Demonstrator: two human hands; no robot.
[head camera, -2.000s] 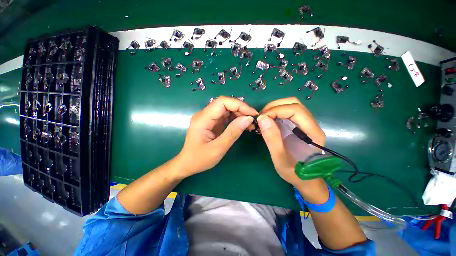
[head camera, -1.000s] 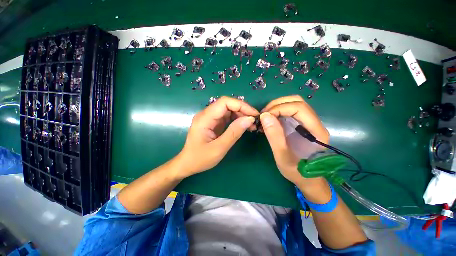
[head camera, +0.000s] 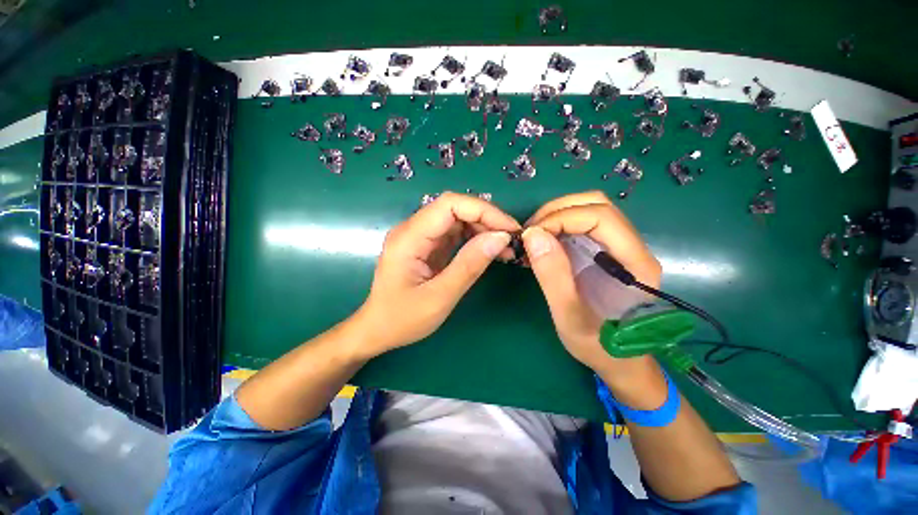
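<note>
My left hand and my right hand meet fingertip to fingertip over the bench. Between the fingertips they hold a small dark electronic module, mostly hidden by the fingers. My right hand also holds a clear dispensing syringe, which lies across the palm. Its bright green adapter head sticks out above the blue wristband. A black cable and a clear air hose run from it to the right. The syringe's front end is hidden.
Many small modules lie scattered over the green bench and its white strip. Stacked black trays stand at left. At right are a label strip, a grey box with a gauge, a white wipe and red handles.
My right hand and the green adapter head have shifted slightly right. The module at the top edge has moved left past the white strip. My left hand has hardly moved.
</note>
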